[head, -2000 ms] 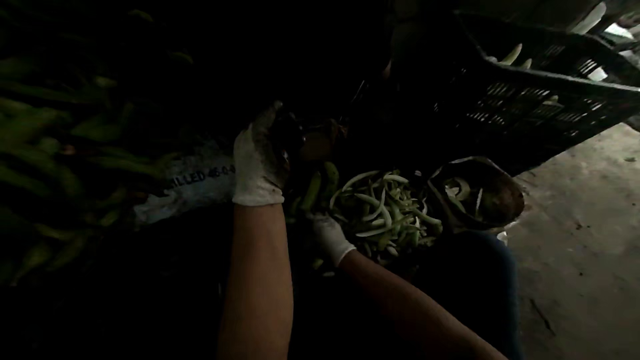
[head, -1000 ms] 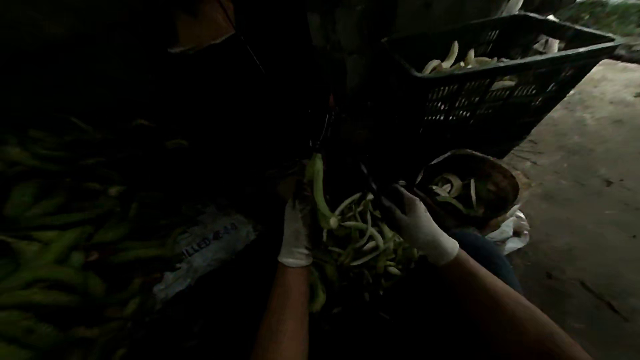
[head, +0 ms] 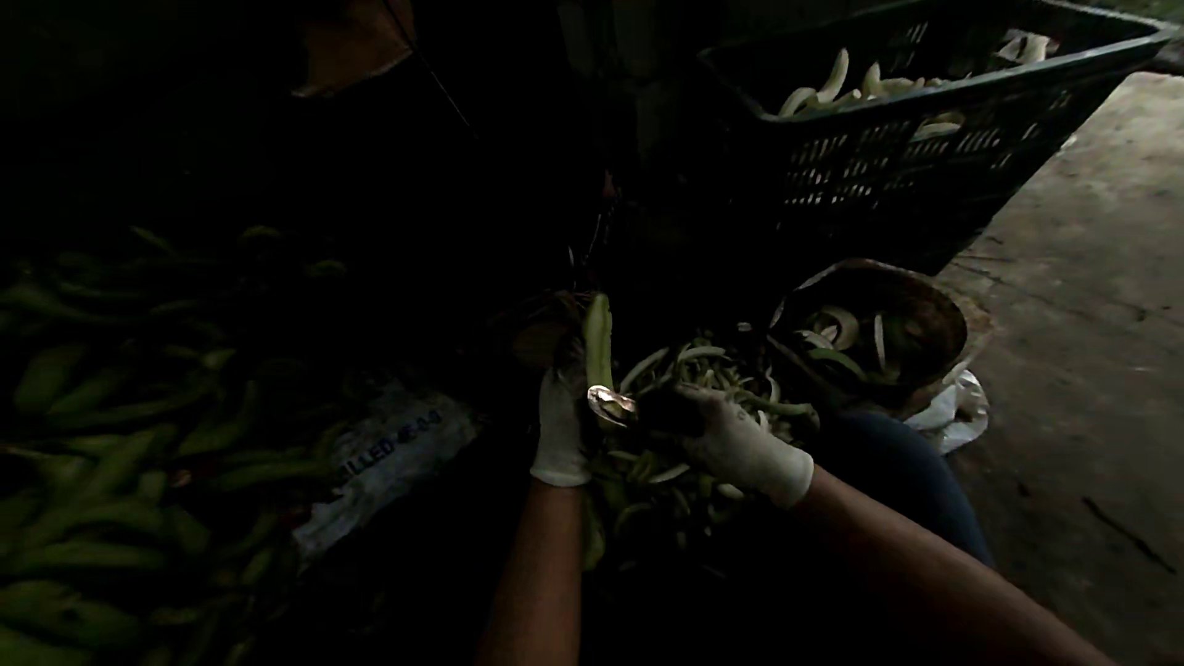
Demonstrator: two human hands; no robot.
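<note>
My left hand [head: 562,416], in a pale glove, is closed on a green banana or plantain [head: 599,344] that stands upright near the middle of the view. A shiny metal piece [head: 612,405], seemingly a blade or peeler, lies against the fruit's lower end. My right hand [head: 735,439], in a pale glove with dark fingers, is curled at the other side of this metal piece and seems to hold it; the grip is too dark to see fully. Beneath and around both hands lies a heap of green and pale peels [head: 703,370].
Many green bananas or plantains [head: 102,518] are piled at left, beside a printed sack [head: 398,462]. A dark plastic crate [head: 888,120] with peeled fruit stands at upper right. Below it is a round container [head: 962,324] with pale pieces inside, near a white plastic bag [head: 957,412]. My knee [head: 911,472] is beside it.
My right hand has come left, close to my left hand and the fruit. Two seconds ago it was my left hand's neighbour lower on the peel heap. The view has shifted.
</note>
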